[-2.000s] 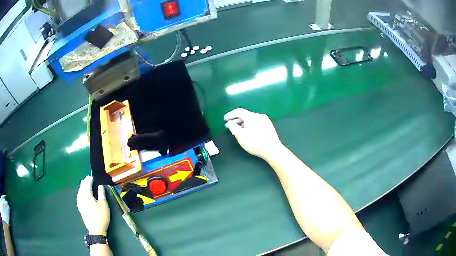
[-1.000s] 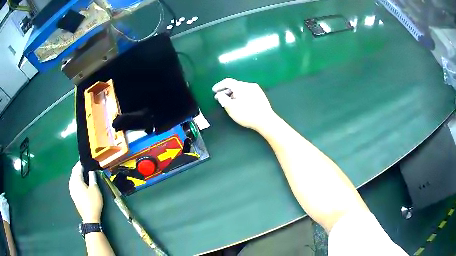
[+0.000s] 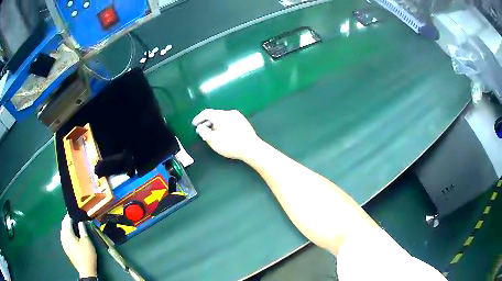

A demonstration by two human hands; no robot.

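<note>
The orange fixture (image 3: 85, 170) sits on the black pad (image 3: 121, 121) at the left of the small press, with no frame visible in its recess. My left hand (image 3: 78, 247) is at the press's near left corner, its fingertips partly hidden at the edge. My right hand (image 3: 223, 131) is held over the green belt, right of the press, with fingers curled in; whether anything is between them cannot be told. A thin black phone frame (image 3: 290, 43) lies on the belt beyond my right hand.
A second frame (image 3: 366, 17) lies farther up the belt and another (image 3: 8, 219) at the far left. The red button (image 3: 134, 211) is on the front panel. A wrapped cable (image 3: 118, 259) hangs near my left hand. A blue control box (image 3: 102, 19) stands behind.
The view has shifted, so the press and hands appear farther left. The phone frame on the far belt is nearer the press, and a second one has come into view behind it.
</note>
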